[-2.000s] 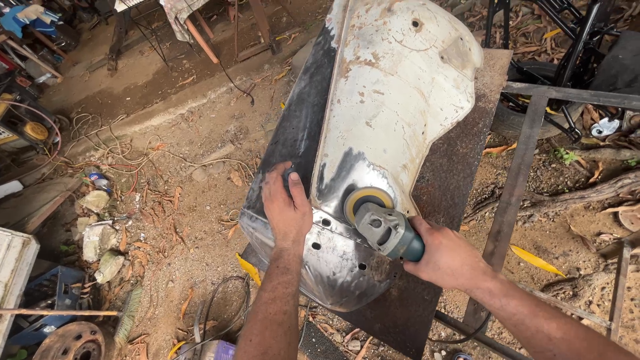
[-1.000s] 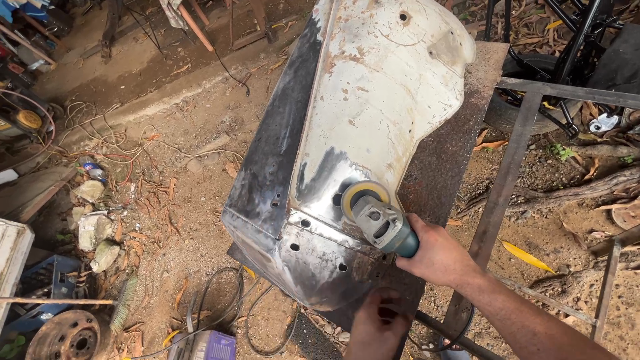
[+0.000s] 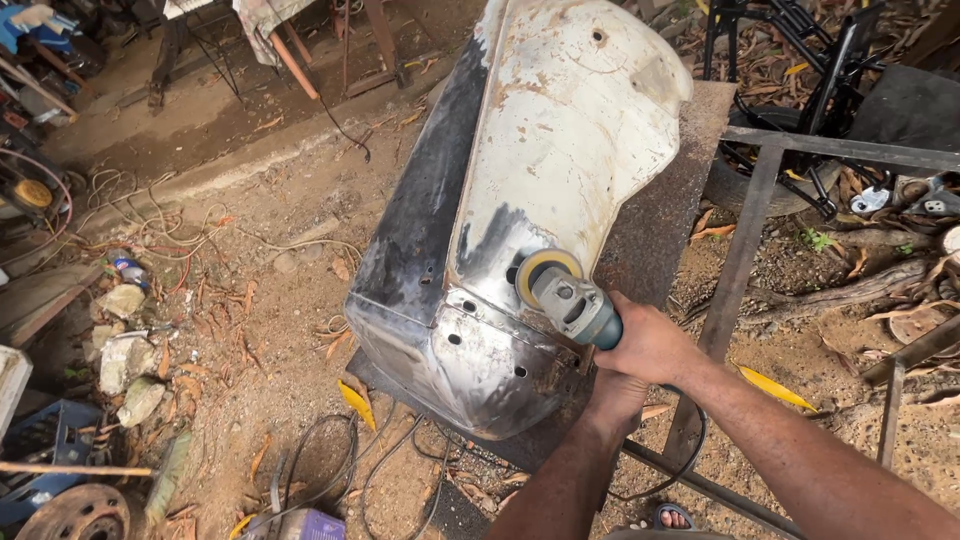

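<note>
An angle grinder [image 3: 581,304] with a yellowish disc rests its disc against a curved sheet-metal panel [image 3: 555,142], at the border of bare shiny metal and worn off-white paint. My right hand [image 3: 649,337] is closed around the grinder's teal body. Just below it, my left hand [image 3: 619,394] is at the grinder's rear, largely hidden by the right hand and wrist; its fingers cannot be seen clearly. The panel's left side is dark bare metal, and its lower end has several holes. A rusty metal plate [image 3: 652,210] lies under the panel.
A steel frame [image 3: 739,247] stands at the right, near a black tubular frame [image 3: 825,82] and a tyre. The grinder's cable loops down by a sandalled foot [image 3: 673,517]. Stones [image 3: 127,360], a blue crate [image 3: 56,442] and a rusty wheel [image 3: 82,517] lie at the left.
My left hand has left the panel's left edge and come across to the grinder's rear beside my right hand. The grinder stays in my right hand, its disc on nearly the same patch.
</note>
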